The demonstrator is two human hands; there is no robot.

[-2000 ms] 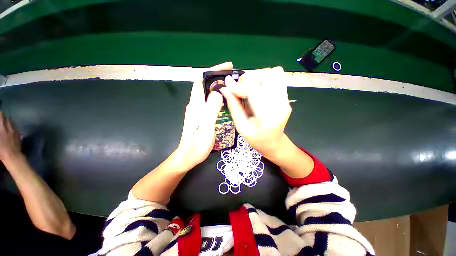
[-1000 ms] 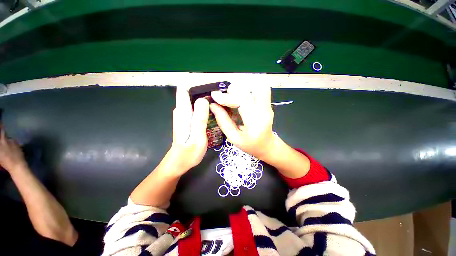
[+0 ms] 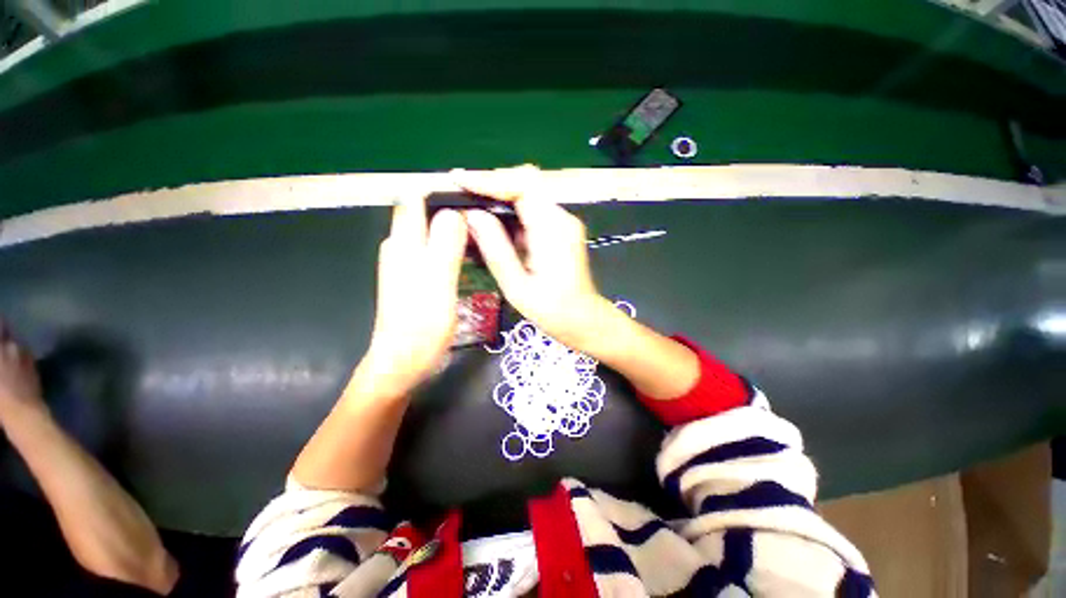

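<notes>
A black oblong handset housing (image 3: 477, 318) with a green and reddish board lies between my two hands over the dark green mat. My left hand (image 3: 412, 292) holds its left side. My right hand (image 3: 547, 259) grips its upper right edge, with fingers and thumb at the far end. Both thumbs press near the round-recess end, which the fingers largely hide; I cannot tell what sits in the recess. A loose pile of white rings (image 3: 547, 386) lies just below the housing, nearer to me.
A thin pale stick (image 3: 628, 238) lies right of my hands. Beyond the pale strip (image 3: 292, 190), the green belt carries another black unit (image 3: 641, 124), a ring-shaped part (image 3: 684, 147) and a dark object (image 3: 1026, 154) at far right. Another person's arm (image 3: 88, 496) is at left.
Both hands and the housing have shifted left in view, and the fingers now cover more of its far end. The unit and ring on the belt have moved left; the dark object at far right shows more.
</notes>
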